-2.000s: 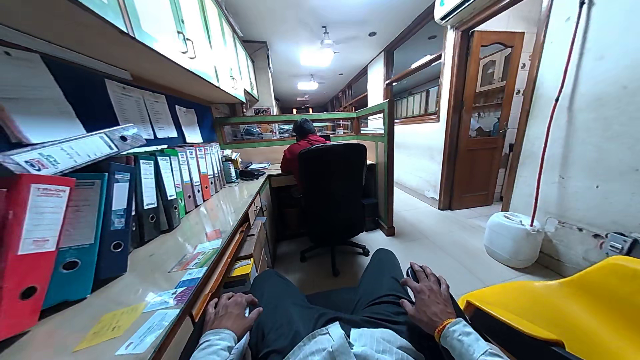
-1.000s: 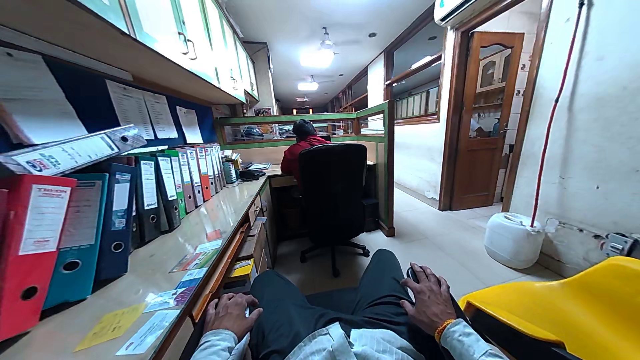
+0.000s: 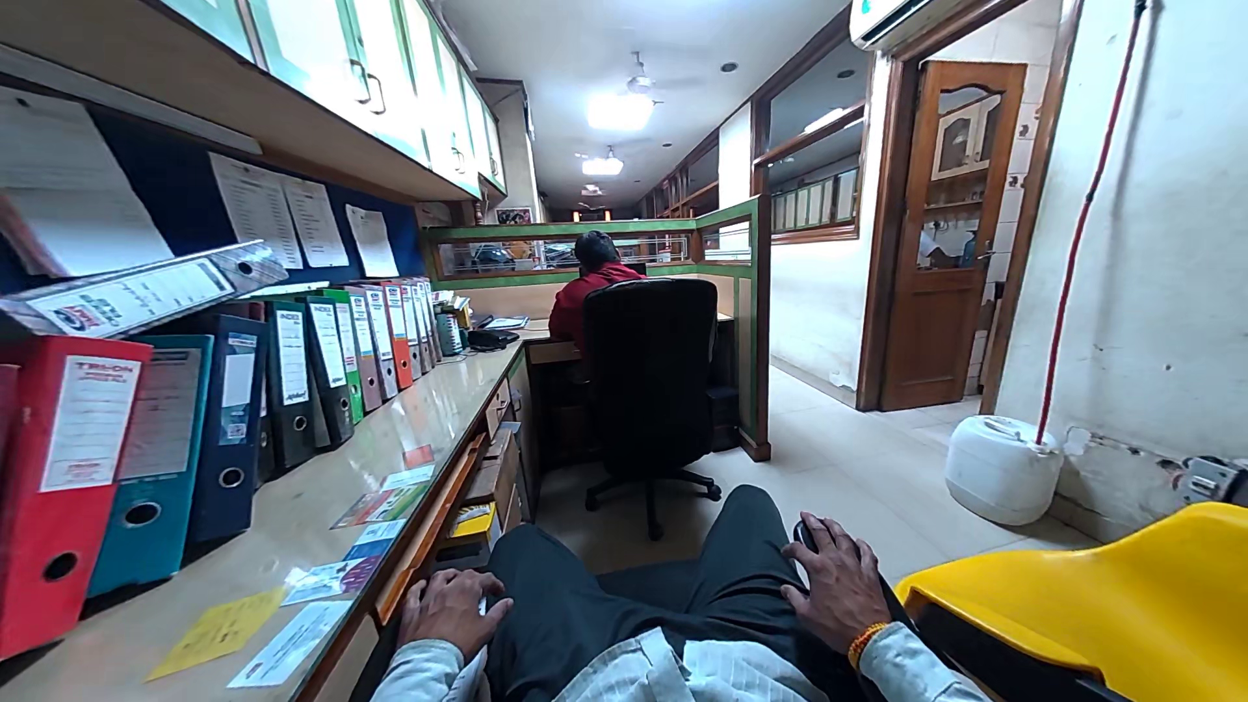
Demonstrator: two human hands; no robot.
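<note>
My left hand (image 3: 452, 608) lies palm down at my left thigh, beside the desk edge, with a small light-coloured thing partly showing under its fingers; whether it grips that is hidden. On my right thigh rests my right hand (image 3: 837, 577), an orange bracelet at its wrist. A small dark and white object (image 3: 803, 549), perhaps a computer mouse, is under its fingers. My dark trousers (image 3: 624, 609) span the lower middle of the view. To the left, paper cards and a yellow note (image 3: 220, 632) are on the desk (image 3: 409, 434).
Lever arch files (image 3: 175, 458) line the desk at left, below wall cabinets (image 3: 390, 78). Ahead, a person in red (image 3: 575, 297) sits in a black office chair (image 3: 651, 380), facing away. At right are a yellow plastic chair (image 3: 1102, 595), a white jerrycan (image 3: 1002, 472) and a wooden door (image 3: 951, 244).
</note>
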